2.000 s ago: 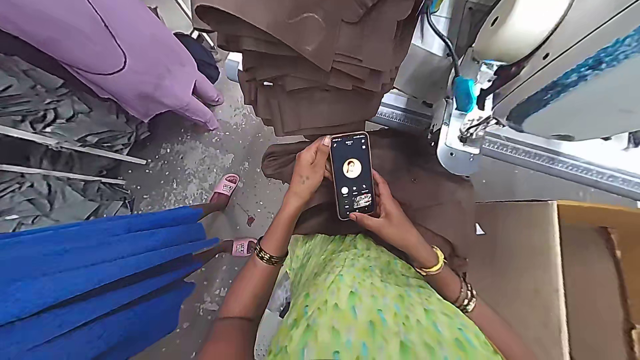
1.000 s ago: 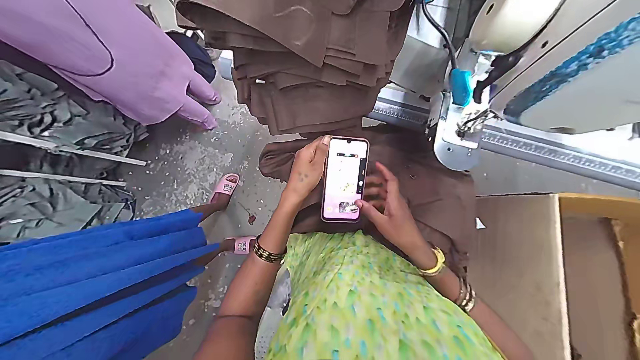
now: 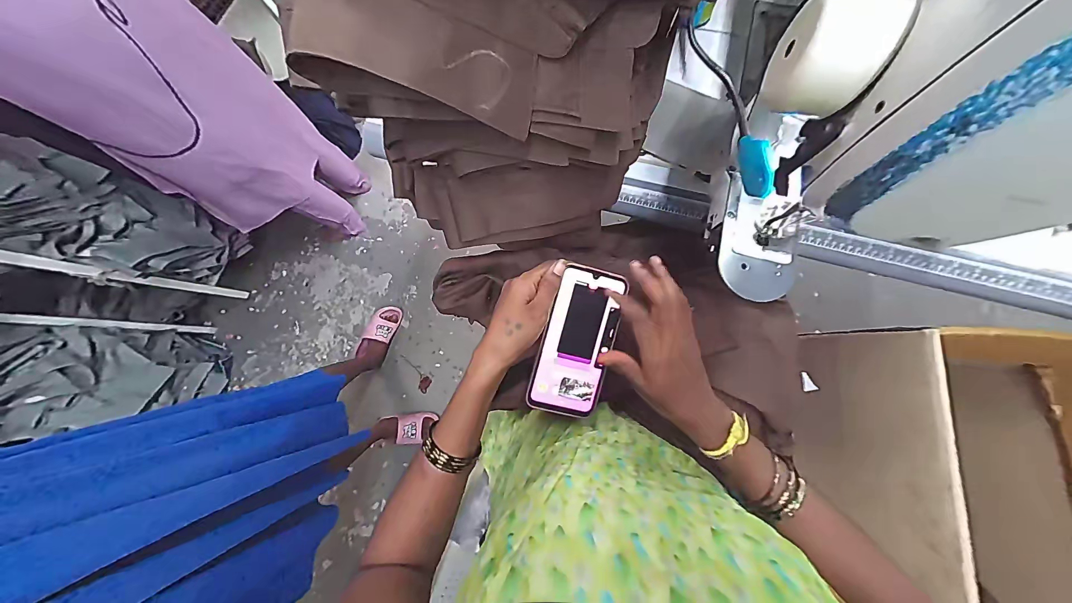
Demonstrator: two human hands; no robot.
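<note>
A smartphone (image 3: 578, 339) with a lit screen lies in my left hand (image 3: 519, 322), which grips it along its left edge, thumb near the upper corner. My right hand (image 3: 666, 339) is at the phone's right side with its fingers apart; the index finger and thumb reach over the edge of the screen, and whether they touch it I cannot tell. Beneath both hands, brown fabric (image 3: 745, 352) lies over my lap, above my green patterned garment (image 3: 620, 511).
A stack of brown fabric pieces (image 3: 511, 167) rises ahead. A sewing machine (image 3: 758, 251) stands at the upper right, a cardboard box (image 3: 888, 452) at the lower right. At left are a person in a blue skirt (image 3: 184, 486), a purple garment (image 3: 193, 100) and grey fabric (image 3: 109, 218).
The phone's screen has gone from dark to a light and pink display with a dark panel. My right hand has let go of the phone's edge, and its fingers have spread and risen beside it.
</note>
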